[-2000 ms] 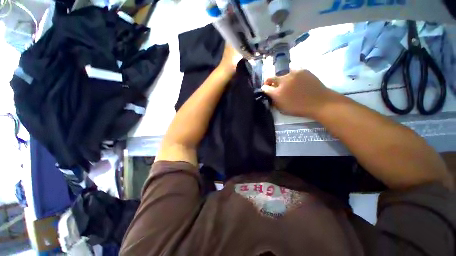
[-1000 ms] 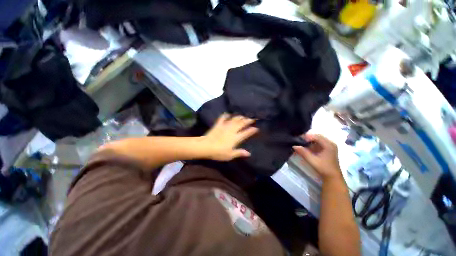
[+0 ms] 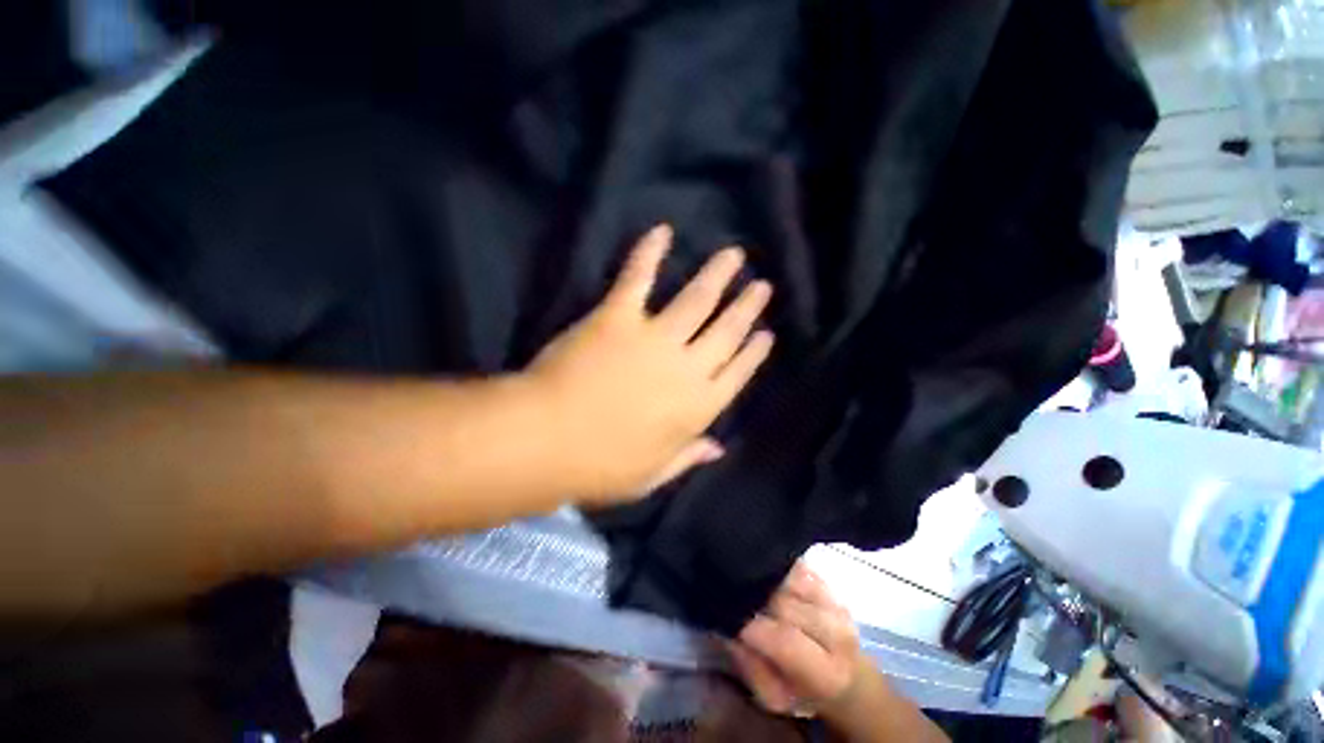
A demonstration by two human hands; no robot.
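A large black garment [image 3: 871, 290] is spread over the white machine table and fills the upper middle of the view. My left hand [image 3: 646, 370] lies flat on it with the fingers apart, gripping nothing. My right hand [image 3: 799, 646] is at the table's front edge, its fingers closed on the garment's lower corner. The white sewing machine head [image 3: 1147, 523] with a blue stripe stands at the right, apart from the garment. The needle area cannot be made out.
Black-handled scissors [image 3: 987, 610] and a slim blue tool [image 3: 999, 676] lie by the machine head. A ruler strip [image 3: 530, 559] runs along the table's front edge. A dark red spool-like thing [image 3: 1111, 356] and mixed clutter stand behind the machine.
The view has turned and moved closer to the cloth. The garment has left the needle area and is now spread wide. My left hand lies on it; my right hand still holds its edge.
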